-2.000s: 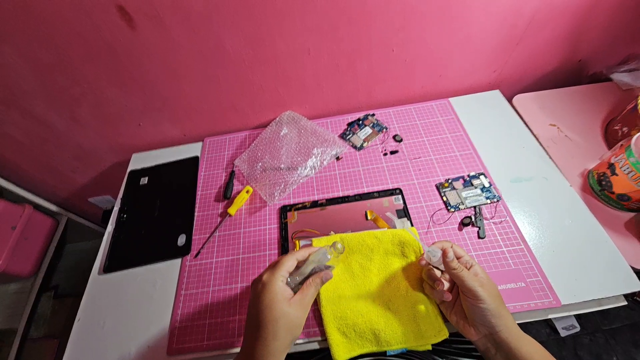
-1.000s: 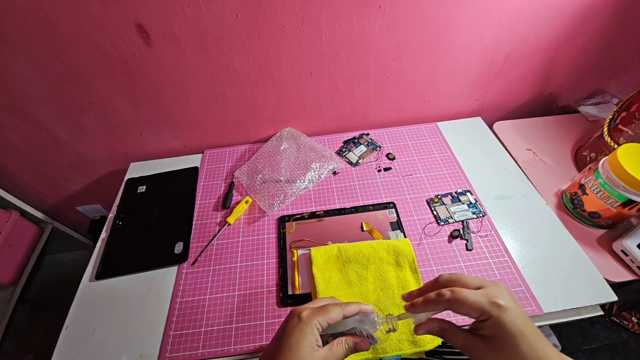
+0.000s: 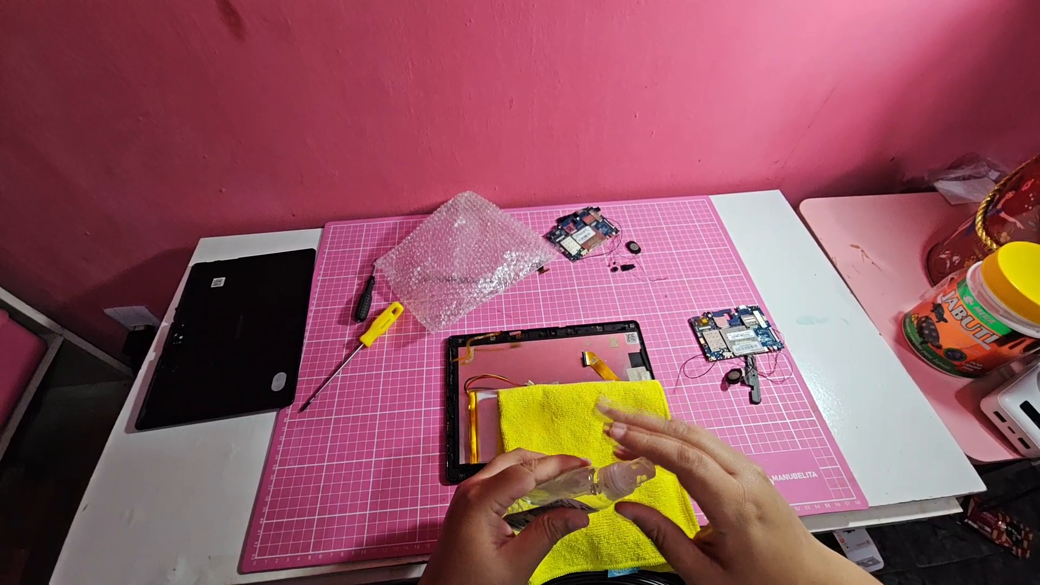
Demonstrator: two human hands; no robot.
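My left hand (image 3: 504, 512) grips a small clear plastic bottle (image 3: 561, 487), tilted with its translucent cap (image 3: 626, 478) toward the right. Just right of that cap is my right hand (image 3: 707, 487), fingers apart and blurred, with no object visible in it. Under both hands a yellow microfiber cloth (image 3: 569, 414) covers part of an opened tablet housing (image 3: 449, 390), where an orange ribbon cable (image 3: 601, 367) shows. A circuit board (image 3: 735, 333) with thin wires and a small speaker (image 3: 734, 376) lies to the right; another circuit board (image 3: 582, 233) lies farther back.
On the pink cutting mat (image 3: 357, 487) lie bubble wrap (image 3: 467, 264), a yellow-handled screwdriver (image 3: 380, 325) and a black-handled screwdriver (image 3: 364, 299). A black tablet panel (image 3: 236, 341) rests at the left. A yellow-lidded jar (image 3: 967, 325) stands on the pink side surface (image 3: 861, 252).
My right hand was at the bottle's cap end a second ago; its fingers are now spread apart from it. Two seconds ago the cap was off and in my right hand.
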